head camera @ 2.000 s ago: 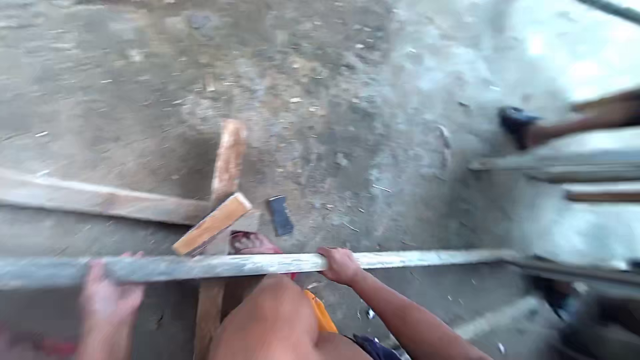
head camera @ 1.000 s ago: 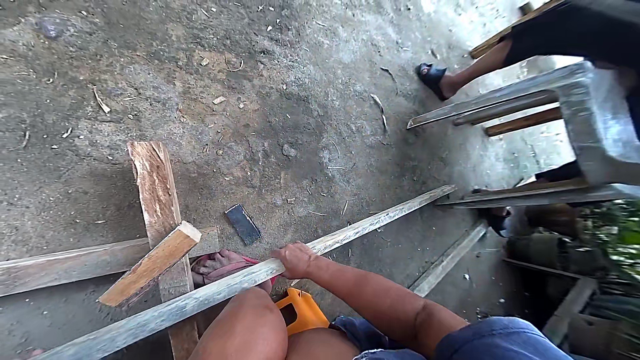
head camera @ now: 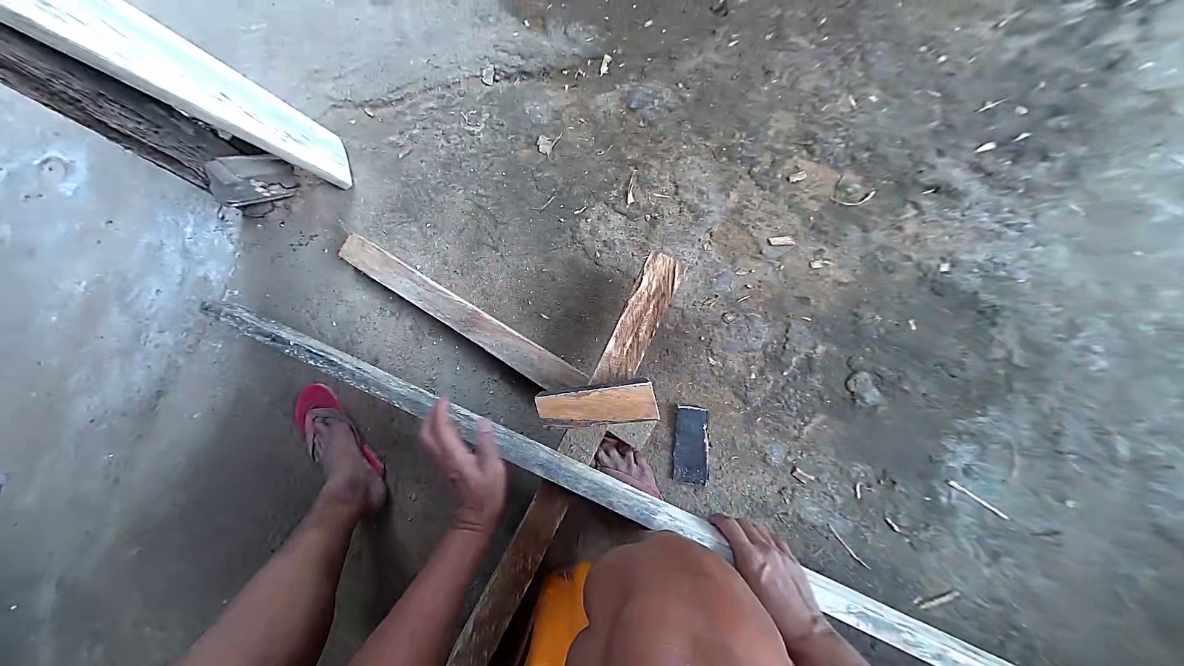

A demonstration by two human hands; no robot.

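A long, weathered wooden strip (head camera: 555, 462) lies slantwise across my lap, from the left middle down to the lower right edge. My right hand (head camera: 768, 569) grips it beside my knee. Near its left part is my left hand (head camera: 467, 467), fingers spread and not closed round it; whether they touch the wood I cannot tell. Under the strip runs a rough wooden board (head camera: 638, 324), with a short wood block (head camera: 599, 404) lying across it. Another narrow board (head camera: 462, 319) reaches from the block to the upper left. A small dark flat piece (head camera: 692, 445) lies right of the block.
A pale plank (head camera: 203, 83) juts in at the upper left above a dark timber and a broken chunk (head camera: 250, 178). One foot in a red flip-flop (head camera: 338, 430) stands at left, the other foot (head camera: 629, 462) by the block. Something orange (head camera: 558, 615) is under my leg. Wood chips litter the concrete floor.
The view has swung left, so the other person's leg and the stool-like frame are out of sight. My left hand, on the strip two seconds ago, now has its fingers spread; my right still grips it.
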